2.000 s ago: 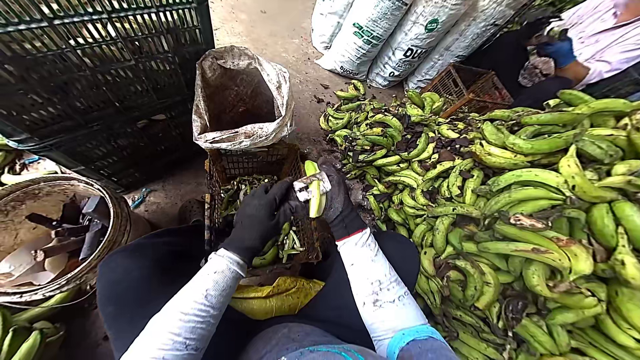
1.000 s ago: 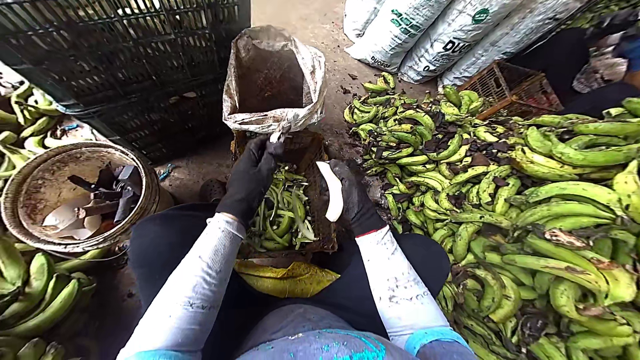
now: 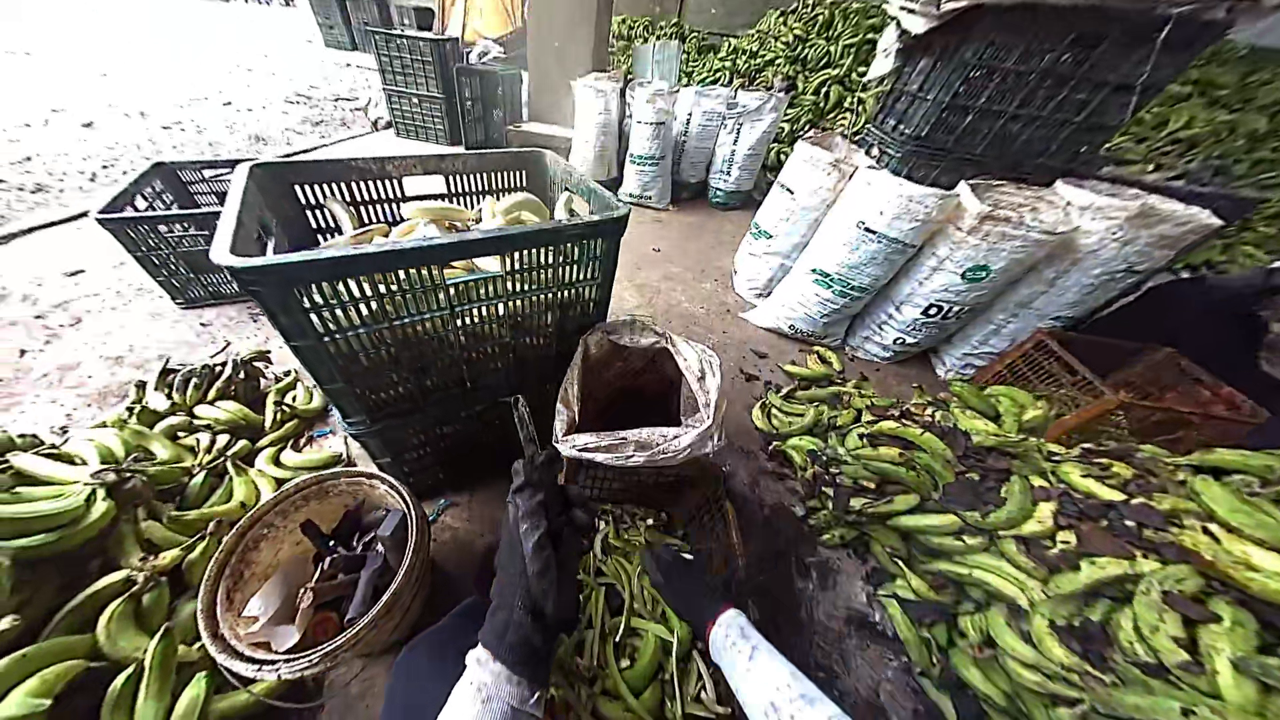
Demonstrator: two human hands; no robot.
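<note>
My left hand (image 3: pixel 538 560), in a dark glove, is raised with its fingers closed around a knife (image 3: pixel 524 427), whose blade points up. Under and beside it lie long green plantain peels (image 3: pixel 630 615) in a low crate. My right hand (image 3: pixel 685 588), also in a dark glove, is low over the right side of these peels; its fingers are partly hidden, and I cannot tell what it holds. Just beyond both hands stands an open whitish sack (image 3: pixel 640 445), dark inside. Peeled plantains (image 3: pixel 435 212) lie in the tall dark green crate (image 3: pixel 430 260) ahead on the left.
A round tub (image 3: pixel 215 600) with dark items and a scraper-like piece stands left. Green plantains (image 3: pixel 60 510) lie beside it; a large heap (image 3: pixel 980 570) spreads at right. Full white sacks (image 3: pixel 860 250), an orange-brown crate (image 3: pixel 1150 390) and another green crate (image 3: pixel 170 225) stand farther off.
The view has swung up and left, bringing the tall crate of peeled plantains into sight. A second ago my right hand held a peeled plantain; it has moved down to the peels, and that plantain is not visible there.
</note>
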